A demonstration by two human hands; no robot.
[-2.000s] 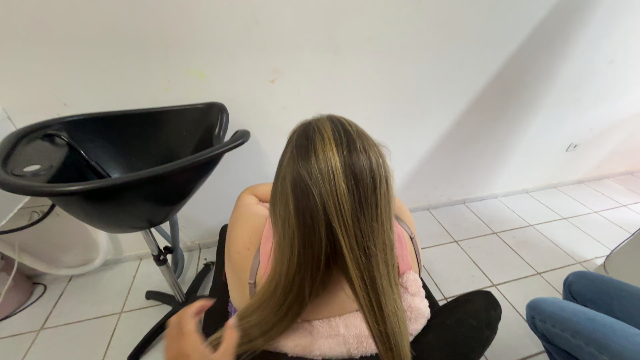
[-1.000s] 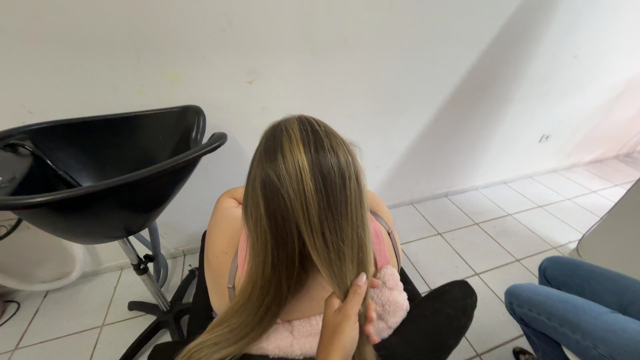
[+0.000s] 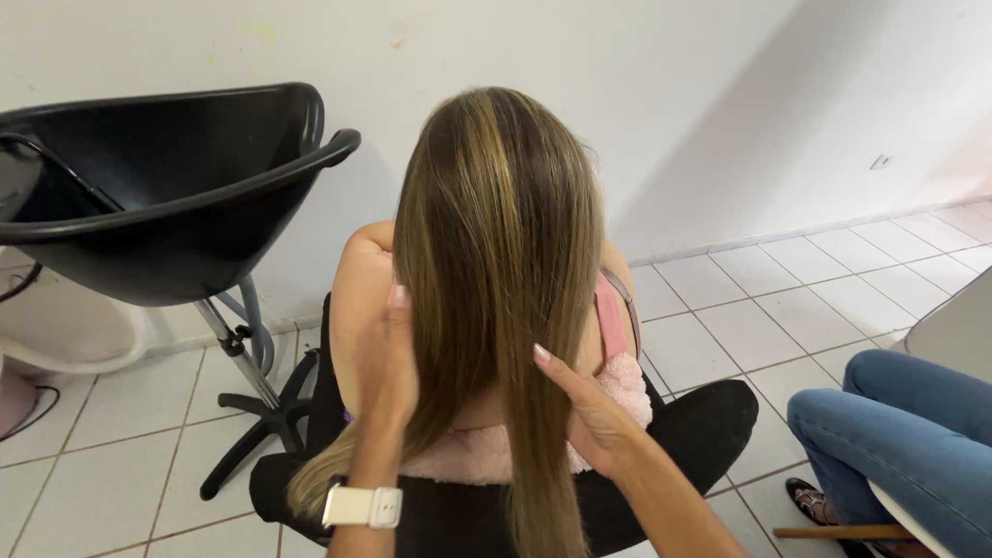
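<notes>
A seated person with long, straight, highlighted hair [image 3: 496, 232] faces the wall, back toward me, in a top with pink straps and a fluffy pink edge [image 3: 457, 457]. My left hand [image 3: 391, 356], with a watch on a light band [image 3: 363, 506] at its wrist, touches the left side of the hair; its fingers are partly hidden and blurred. At the right, my right hand [image 3: 593, 415] lies against the hanging lengths, thumb on top and fingers partly behind them. One part of the hair falls down the middle right, another sweeps to the lower left.
A black salon wash basin [image 3: 163, 194] stands at the left on a wheel-less-looking star base [image 3: 271, 422]. A black chair [image 3: 465, 519] is under the seated person. At the right are another person's jeans-covered legs [image 3: 891, 434] and a sandal. A white wall [image 3: 496, 46] rises ahead.
Two seconds ago one hand was low at the left; a second ago a hand was at the right lengths of hair. Now both my hands are at the sides of the hair.
</notes>
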